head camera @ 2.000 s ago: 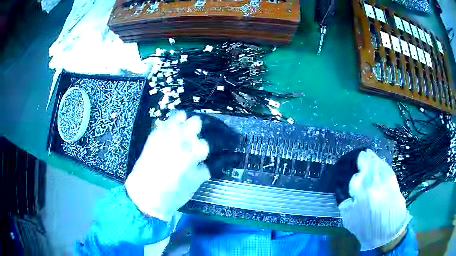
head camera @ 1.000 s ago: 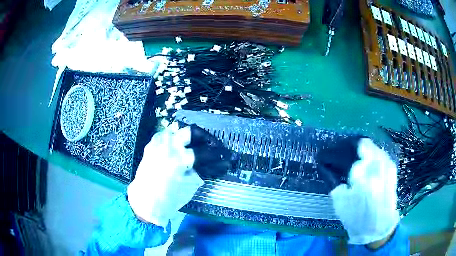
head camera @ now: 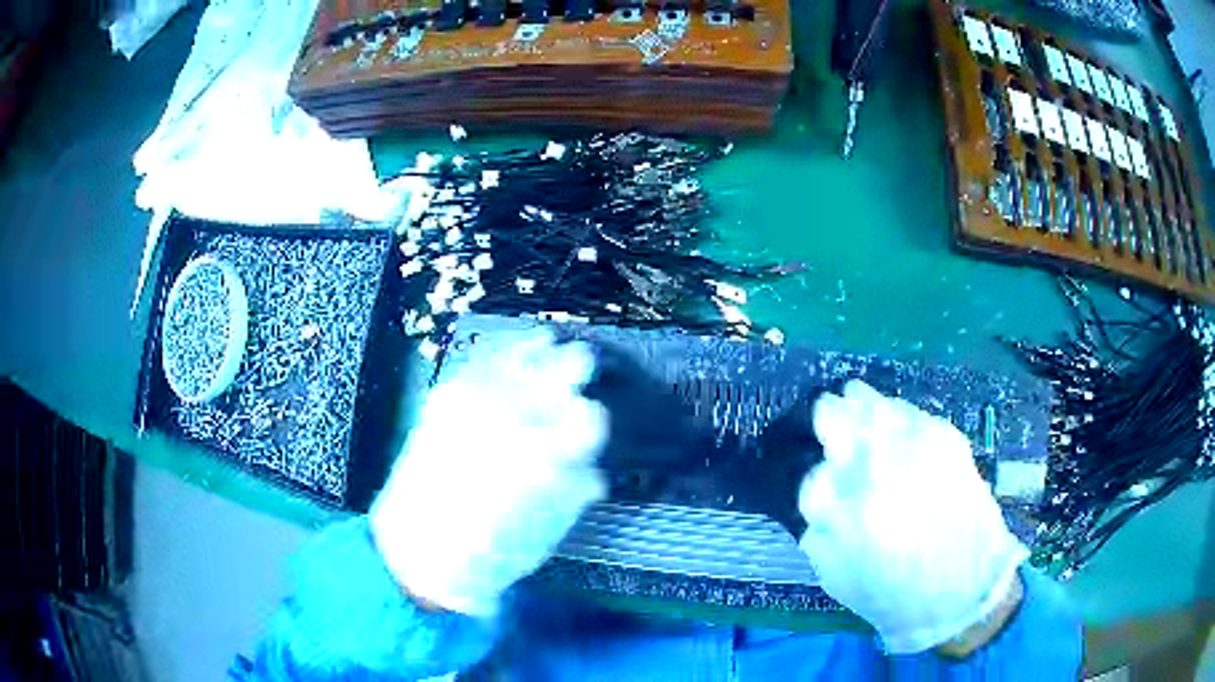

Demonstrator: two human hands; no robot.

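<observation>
The long dark jig (head camera: pixel 933 380) lies in front of me, with thin slots along its middle and a silver ribbed strip (head camera: pixel 680 536) along its near side. My left hand (head camera: pixel 493 466), in a white glove with black fingertips, is over the left part of the jig. My right hand (head camera: pixel 906 513), gloved the same way, is over the right-centre part. The black fingertips of both hands rest on or just above the slot row and blend into the dark surface. Whether they hold a small part cannot be told.
A black tray of silver bits (head camera: pixel 287 360) with a pale round dish (head camera: pixel 204 329) is at left. Black wire leads (head camera: pixel 573 227) lie behind the jig, more (head camera: pixel 1146 400) at right. Stacked brown trays (head camera: pixel 533 87), a slim tool (head camera: pixel 857 80), another brown tray (head camera: pixel 979 200) and white plastic (head camera: pixel 253 147) are behind.
My right hand has moved left along the jig, uncovering its right end. My left hand has shifted slightly right, so the hands are closer together.
</observation>
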